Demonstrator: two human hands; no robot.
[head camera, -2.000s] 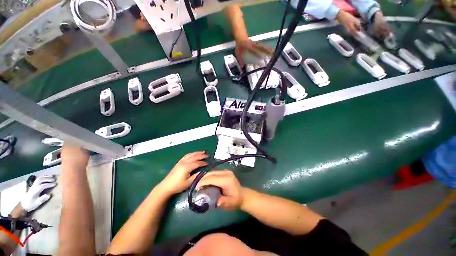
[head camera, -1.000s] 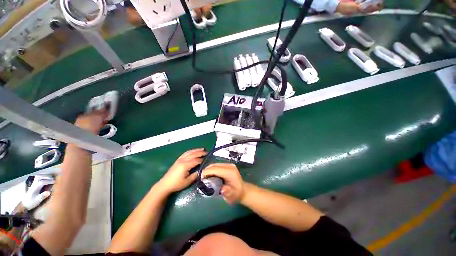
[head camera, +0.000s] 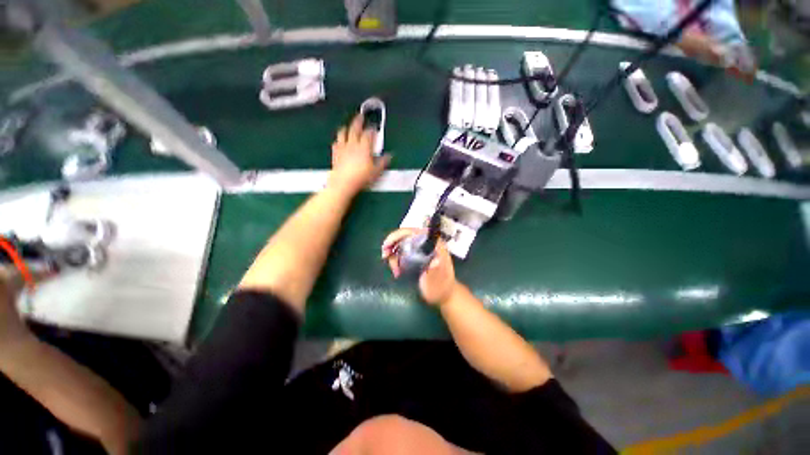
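Observation:
My left hand (head camera: 357, 158) reaches over the pale rail onto the green conveyor. Its fingers lie over the near-left side of a white looped housing (head camera: 377, 114); the blur hides whether they grip it. My right hand (head camera: 435, 273) is closed around the grey electric screwdriver (head camera: 415, 254), seen from its rear end, with its black cord rising from it. The screwdriver is at the front of the white screw feeder (head camera: 472, 203), marked "A10". The bit and any screw are hidden.
A grey holder (head camera: 533, 169) stands right of the feeder. More white housings (head camera: 474, 99) lie on the conveyor (head camera: 213, 84). A neighbour's white board (head camera: 169, 258) and arm are at left. Another person's hand is at the upper right. Black cords hang near the feeder.
My left hand has moved from the bench forward to the housing on the belt. My right hand has moved the screwdriver to the feeder's front. The view has shifted; the neighbour's arm has drawn back.

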